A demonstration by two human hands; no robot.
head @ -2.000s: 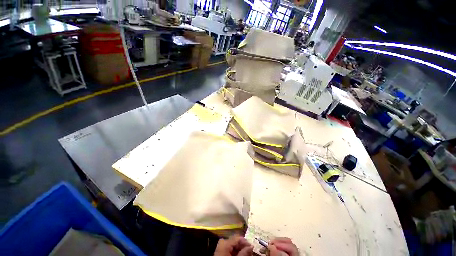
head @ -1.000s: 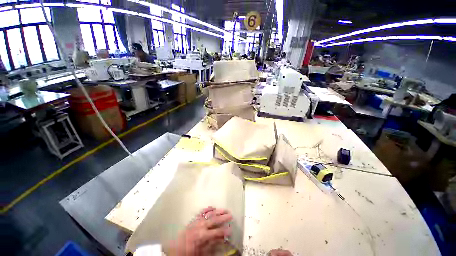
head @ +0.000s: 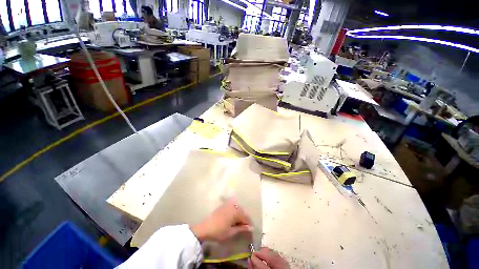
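A beige bag with yellow-bound edges lies flat on the near part of the pale table. My left hand, with a white sleeve, rests on the bag near its lower right side; its fingers are blurred and I cannot tell if they pinch the cloth. My right hand is at the bottom edge, partly cut off, its fingers closed around a small slim silver tool. The tool's tip is at the bag's near right corner, by the yellow edge.
Folded beige bags lie mid-table, with a tall bag stack behind. A power strip carries a yellow-labelled adapter; a black cube sits beyond. A blue bin stands lower left. A person is far back.
Since one second ago, my right hand has come further into view with the tool at the bag's corner. My left hand has shifted slightly right. The camera view has tilted down.
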